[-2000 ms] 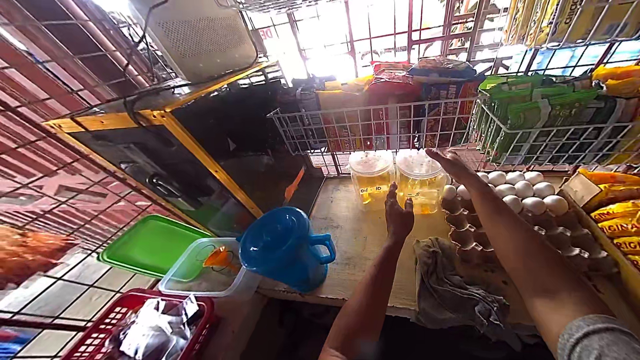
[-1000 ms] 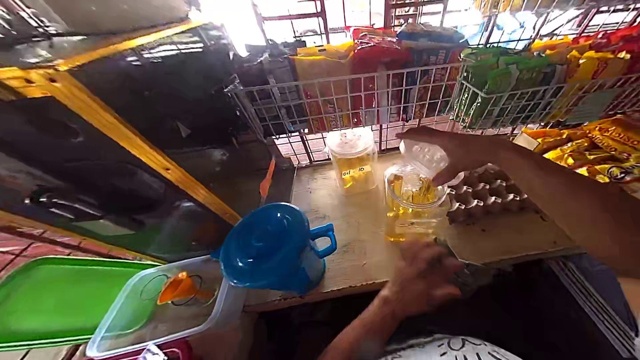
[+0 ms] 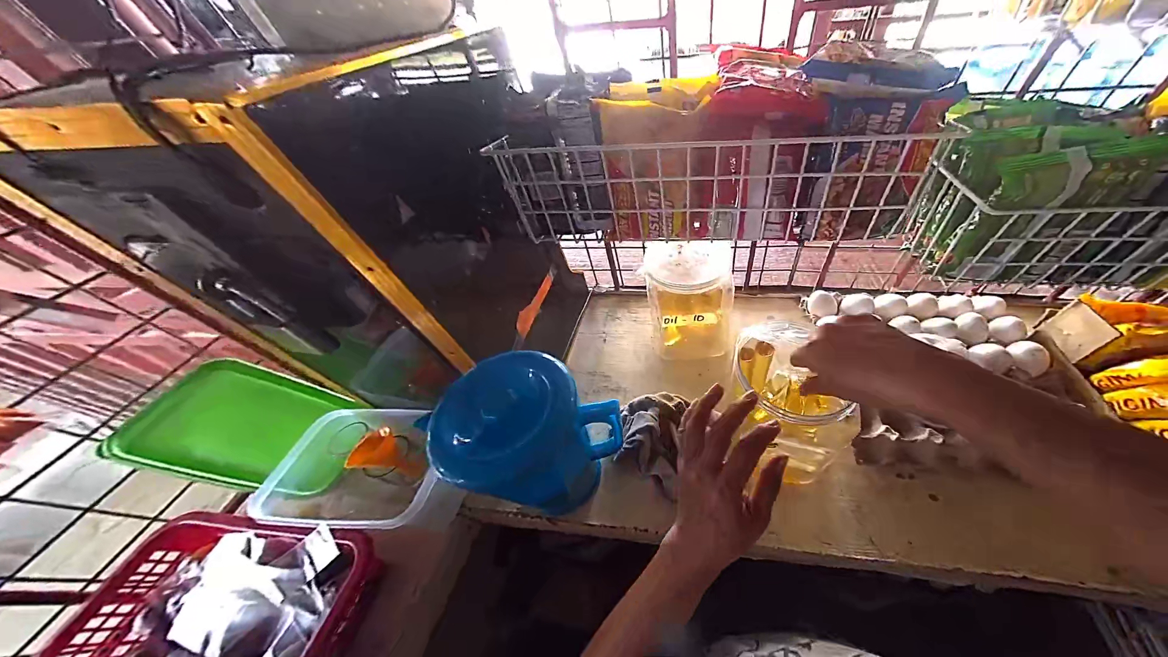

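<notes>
An uncovered clear plastic jar (image 3: 792, 401) holds small bags of yellow liquid. My right hand (image 3: 844, 360) is bent over the jar's right rim, its fingertips partly hidden, so what it grips cannot be told. My left hand (image 3: 725, 470) is at the near left side of the jar, fingers spread, with nothing in it. Behind and to the left stands a second clear jar (image 3: 689, 301) with a lid, similar yellow contents and a written label. A gray cloth (image 3: 652, 433) lies between the blue plastic pitcher (image 3: 511, 429) and my left hand.
White eggs (image 3: 940, 315) fill part of a tray at right. Wire baskets (image 3: 730, 192) of packets line the back. A green lid (image 3: 219, 424), a clear tub (image 3: 342, 474) with an orange funnel (image 3: 379, 452), and a red basket (image 3: 356, 584) are at left. A yellow-edged dark cabinet (image 3: 338, 237) stands behind them.
The clear lid that my right hand held over the near jar one second ago is no longer in that hand, which is now at the jar's mouth. My left hand's fingers have spread.
</notes>
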